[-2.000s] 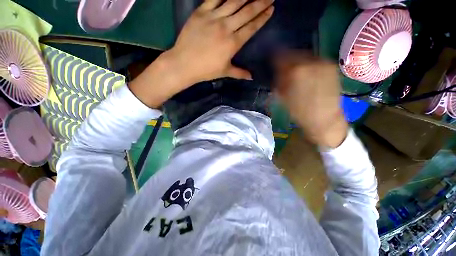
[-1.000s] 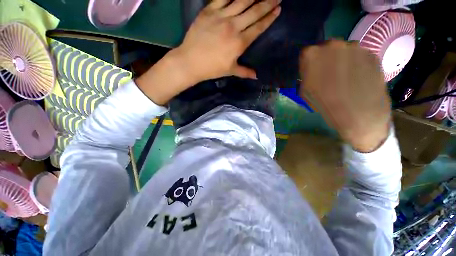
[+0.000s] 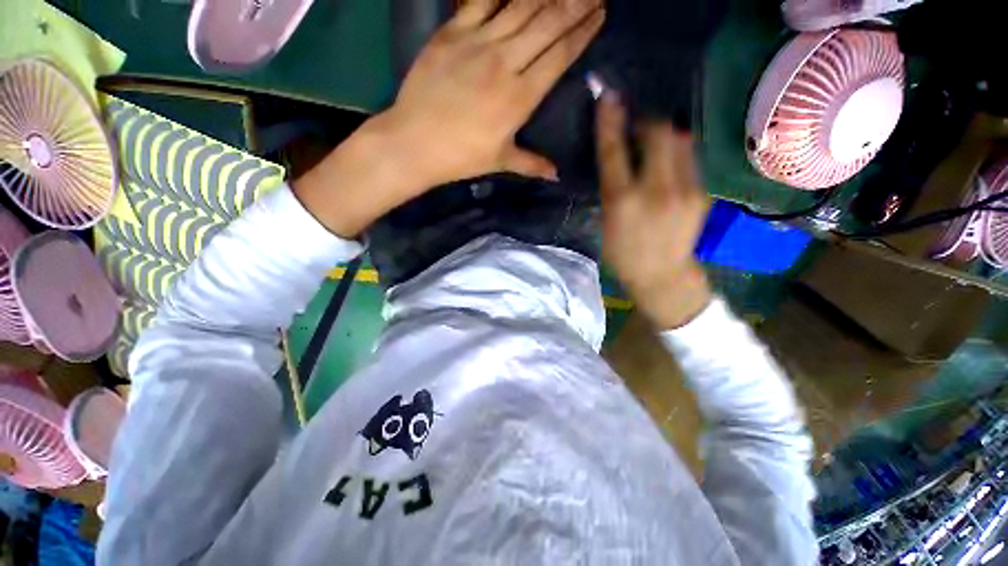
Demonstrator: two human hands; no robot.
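Observation:
A black sheet (image 3: pixel 652 55) lies over the bench edge in front of me. My left hand (image 3: pixel 470 94) lies flat on it, fingers apart, with nothing in it. My right hand (image 3: pixel 652 216) is over the sheet's near right part, its fingers pointing forward. A small pale pointed thing (image 3: pixel 597 85) shows just beyond its foremost fingertip. Whether the right hand grips it is unclear; the hand is slightly blurred.
A pink clip fan (image 3: pixel 827 108) stands at right beside black cables. More pink fans (image 3: pixel 39 149) are at left, by a label sheet (image 3: pixel 182 182) with curved strips. A pink base (image 3: pixel 245 28) is at upper left. A blue object (image 3: pixel 752 238) and cardboard (image 3: pixel 873 299) are at right.
My right hand has come back left over the black sheet from near the pink fan, uncovering the fan and blue object. The pale thing now shows. My left hand stays on the sheet.

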